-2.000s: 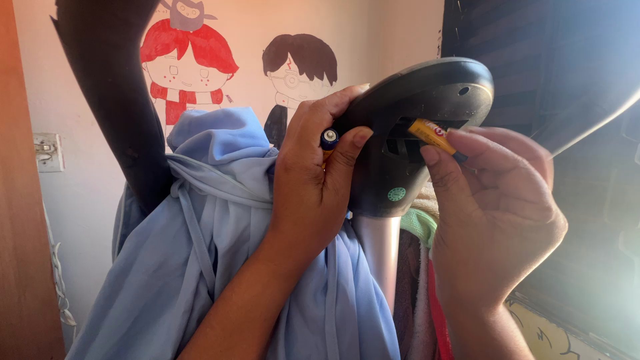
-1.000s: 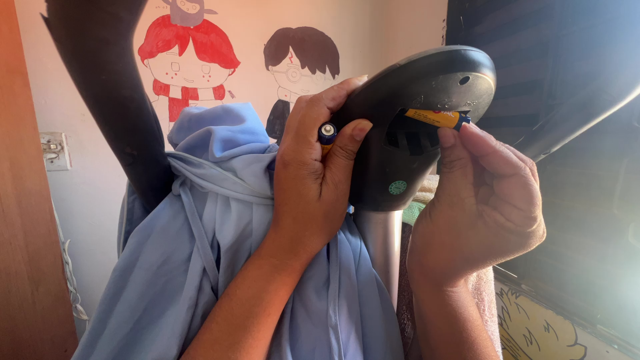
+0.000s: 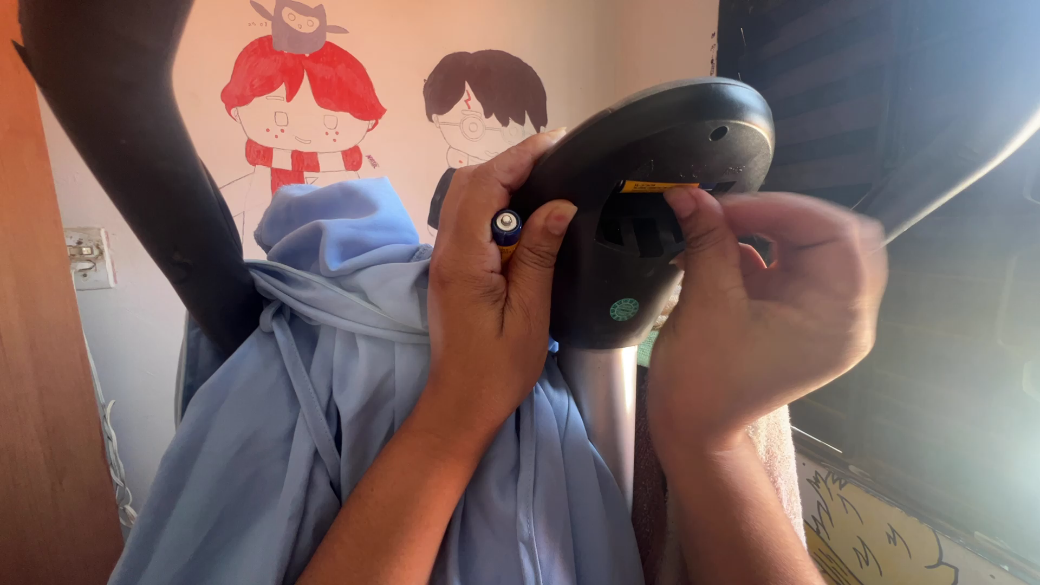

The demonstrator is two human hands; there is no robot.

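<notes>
A black plastic console point(image 3: 682, 122) with an open battery compartment point(image 3: 642, 223) in its underside sits on a silver metal post point(image 3: 605, 406). My left hand point(image 3: 496, 284) grips the console's left edge and holds a second battery point(image 3: 506, 230), blue and yellow, between thumb and forefinger, metal end outward. At the compartment's upper part lies a yellow battery point(image 3: 650, 187), mostly sunk in. The thumb of my right hand point(image 3: 756, 301) touches its right end. The right forefinger is blurred and partly hidden behind the thumb.
Light blue fabric point(image 3: 366, 390) hangs left of the post, tied near a thick black curved bar point(image 3: 122, 146). A towel point(image 3: 776, 463) hangs behind my right wrist. Beyond are a painted wall point(image 3: 390, 122), a wall switch point(image 3: 88, 258) and a dark window-like surface point(image 3: 918, 341).
The yellow battery has gone from my right fingertips in front of the compartment into its upper part. My left hand has kept its hold on the console and the other battery.
</notes>
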